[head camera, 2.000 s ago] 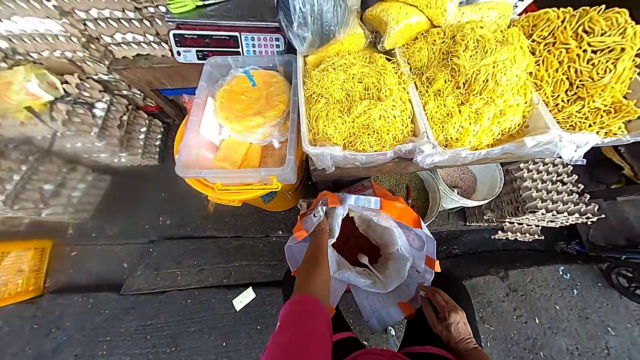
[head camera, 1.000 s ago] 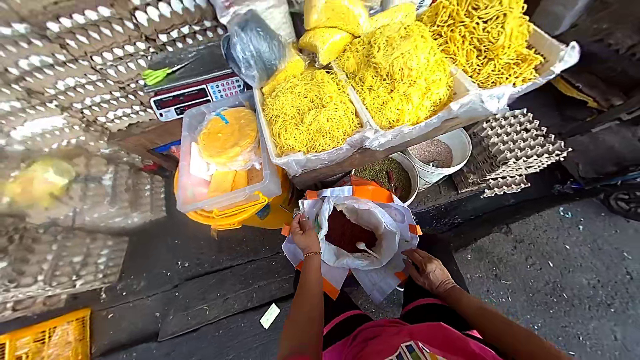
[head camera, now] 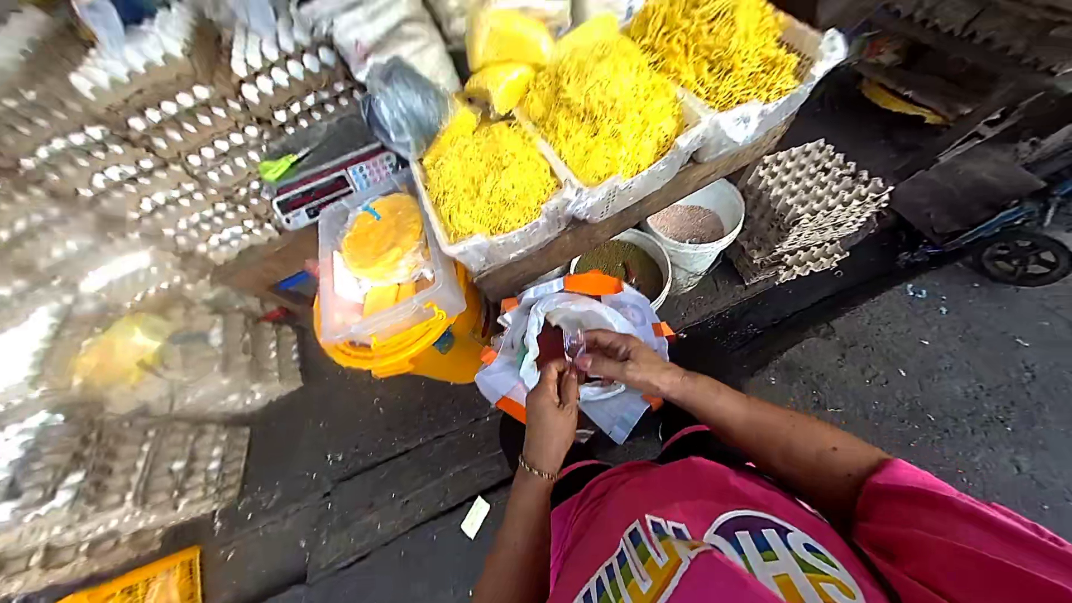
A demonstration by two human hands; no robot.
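Observation:
A white woven sack with orange strips [head camera: 615, 406] stands in front of my body, its mouth rolled around a plastic liner. Dark reddish-brown contents [head camera: 550, 345] show inside. Over the mouth, my left hand [head camera: 553, 398] and my right hand [head camera: 624, 360] come together on a small piece of clear plastic [head camera: 574, 344], possibly a little bag, pinched between the fingertips of both. The spoon seen earlier in the sack is hidden or too unclear to make out.
Trays of yellow noodles [head camera: 490, 180] line a wooden ledge [head camera: 620, 209]. Beneath are buckets of grains [head camera: 695, 226] and stacked egg cartons [head camera: 808, 205]. At left, a clear tub [head camera: 452, 301] sits on a yellow bucket [head camera: 427, 356], near a digital scale [head camera: 327, 188] and eggs on cartons [head camera: 193, 159].
My left hand has moved from the sack's left rim, and my right from its right side, to over the mouth. Clear plastic now shows between them. The view has turned.

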